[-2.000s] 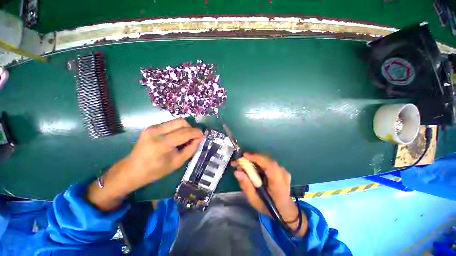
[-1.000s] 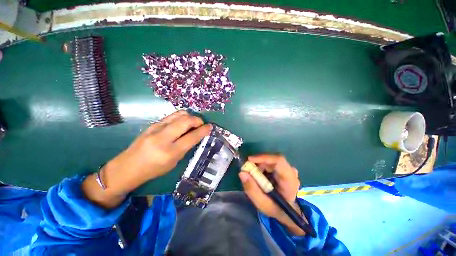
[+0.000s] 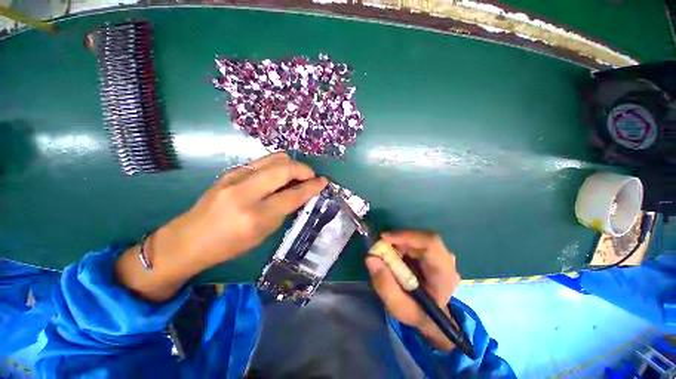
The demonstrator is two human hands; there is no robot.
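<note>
A silver-white phone circuit board (image 3: 315,240) with black patches lies tilted on the green mat near the bench's front edge. My left hand (image 3: 256,203) is at its upper left corner, thumb and fingertips pinched together there; whether a thin wire is between them is too small to tell. My right hand (image 3: 415,277) is shut on the cream and black grip of the soldering iron (image 3: 396,268). The iron's dark tip points at the board's upper right end and seems to touch it.
A heap of tiny purple-pink and silver pieces (image 3: 293,104) lies just beyond my left hand. A ribbed dark row of parts (image 3: 130,100) stands at left. At right are a black fan box (image 3: 634,126), a white cup (image 3: 609,203) and a tan block (image 3: 621,244). A worn rail runs behind.
The view has shifted, so the heap, row and rail sit higher in the picture. The iron's tip has moved from above the board's upper right corner onto its upper end. Both hands keep their grips.
</note>
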